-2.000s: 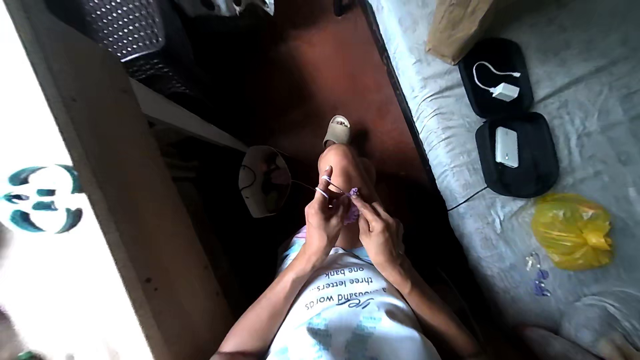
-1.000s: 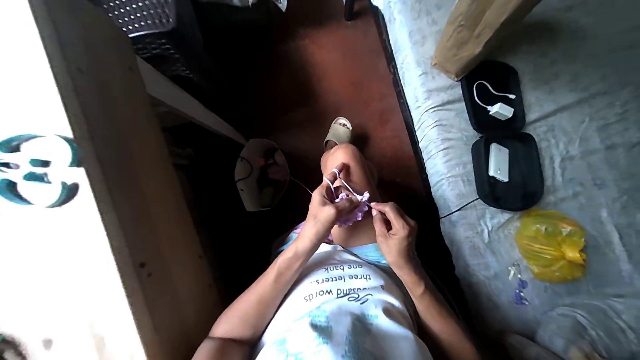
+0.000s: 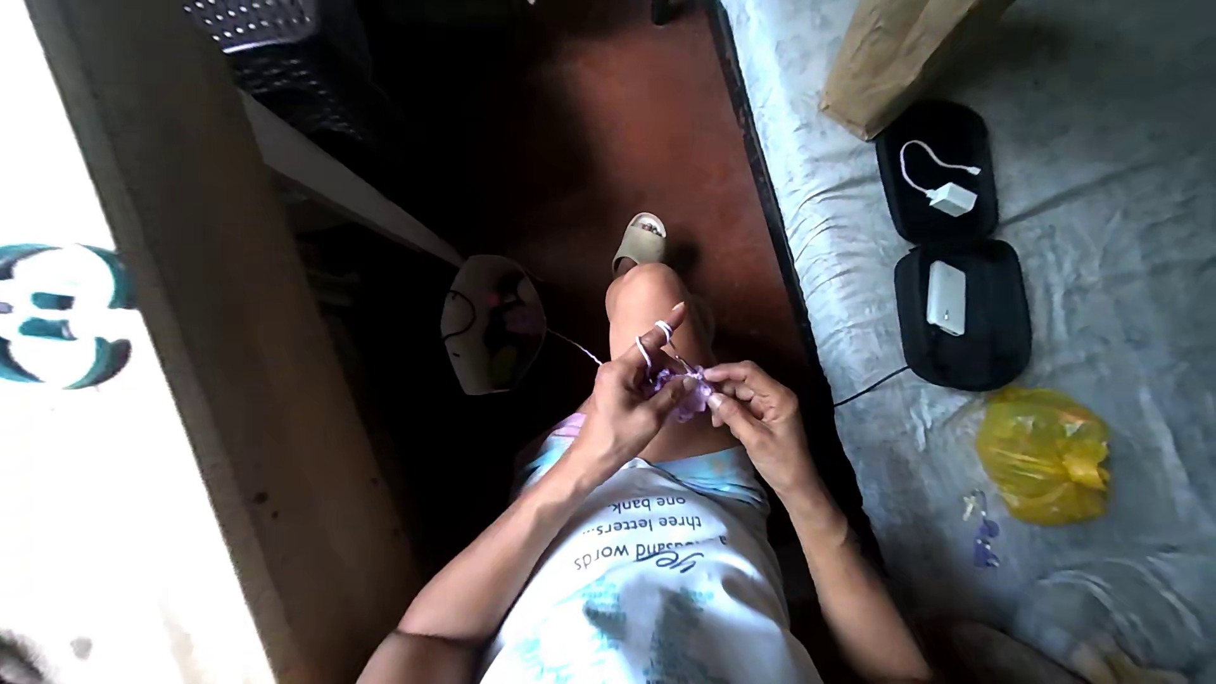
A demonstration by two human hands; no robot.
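Note:
My left hand (image 3: 638, 394) pinches the left side of a small purple crocheted piece (image 3: 691, 391) above my thigh. White yarn (image 3: 663, 331) loops around its raised index finger. At the piece's right edge, my right hand (image 3: 757, 408) has its thumb and fingers closed on the work. A thin hook seems to run from the piece toward the raised finger, but most of it is hidden. From my left hand a strand of yarn (image 3: 575, 344) leads left to a pale container (image 3: 494, 325) with dark and coloured contents.
On the bed at right (image 3: 1130, 313) lie an open black case (image 3: 1015, 313) with a white power bank (image 3: 946, 298) and cable, a yellow plastic bag (image 3: 1043, 456), a keychain (image 3: 985, 541) and a brown paper bag (image 3: 893, 66). A dark plastic basket (image 3: 304, 66) stands upper left.
My right hand has closed in on the purple piece, nearer to my left hand than one second ago. The left index finger points up more, with the yarn still around it.

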